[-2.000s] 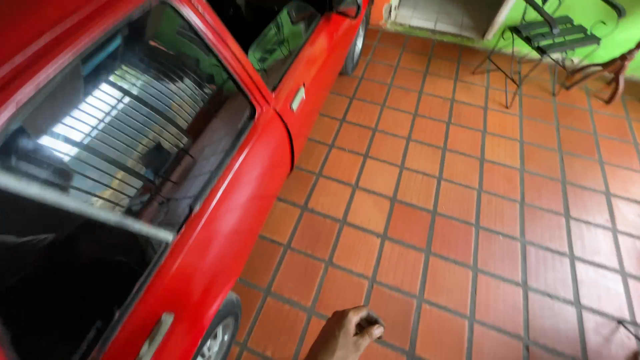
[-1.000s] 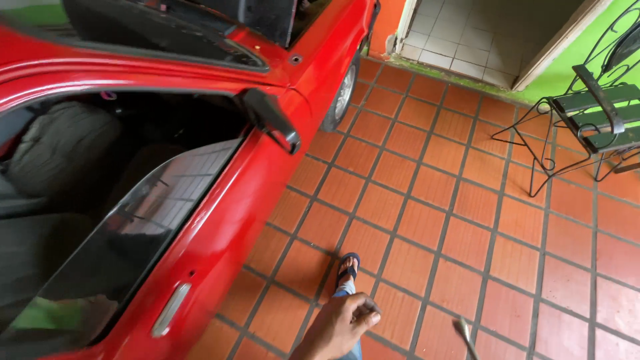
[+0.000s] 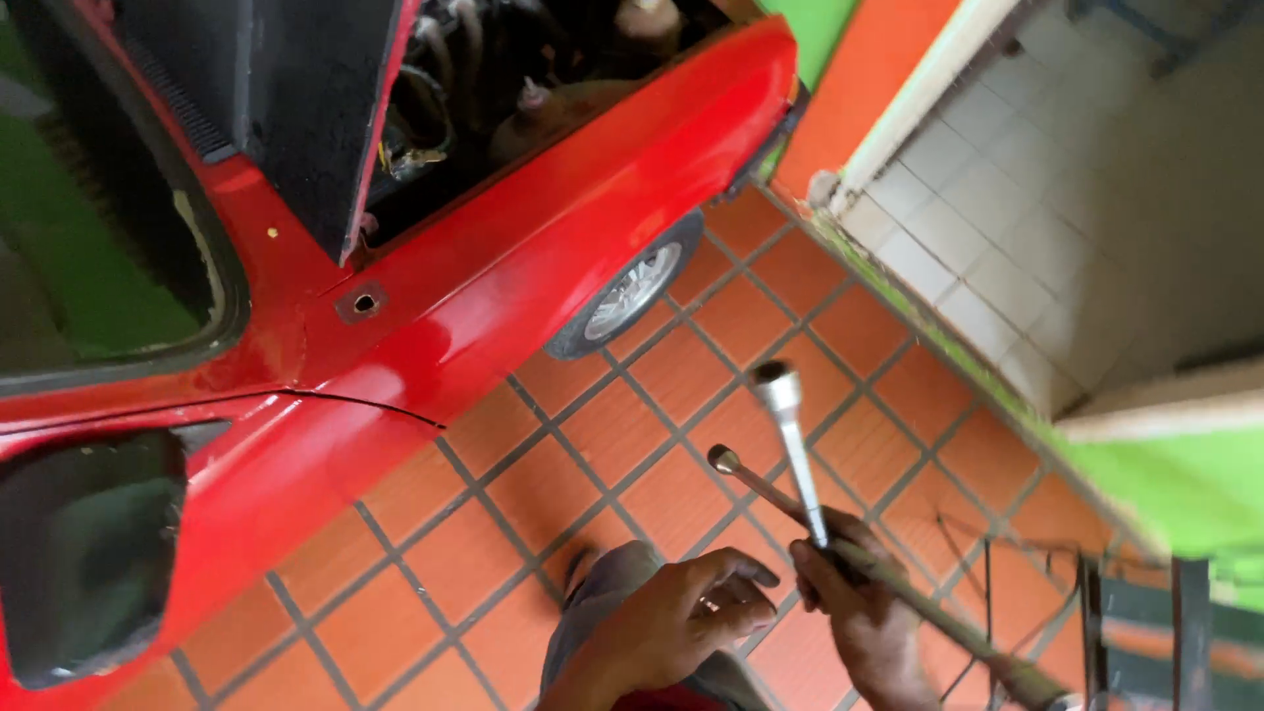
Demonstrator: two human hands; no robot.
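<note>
My right hand (image 3: 864, 592) is closed around a chrome socket wrench (image 3: 798, 454) with its socket end up, together with a longer metal wrench or bar (image 3: 928, 602) that runs to the lower right. A thinner rod with a socket-like end (image 3: 724, 459) sticks out to the left of the same hand. Just left of these tools is my left hand (image 3: 706, 607), its fingers curled but apart and holding nothing; it does not touch the tools. Beyond both hands stands a red car (image 3: 553, 267), its hood (image 3: 306, 118) raised over the engine bay (image 3: 474, 109).
The front wheel (image 3: 637, 291) and side mirror (image 3: 94, 553) jut out along the car's side. Orange floor tiles (image 3: 652, 375) lie beneath. A doorway with pale tiles (image 3: 948, 237) is at the upper right, a metal chair (image 3: 1136, 632) at the lower right.
The view has moved forward along the car to its open engine bay. The right hand and its tools are now in full view; one second ago only a tool's end showed at the bottom.
</note>
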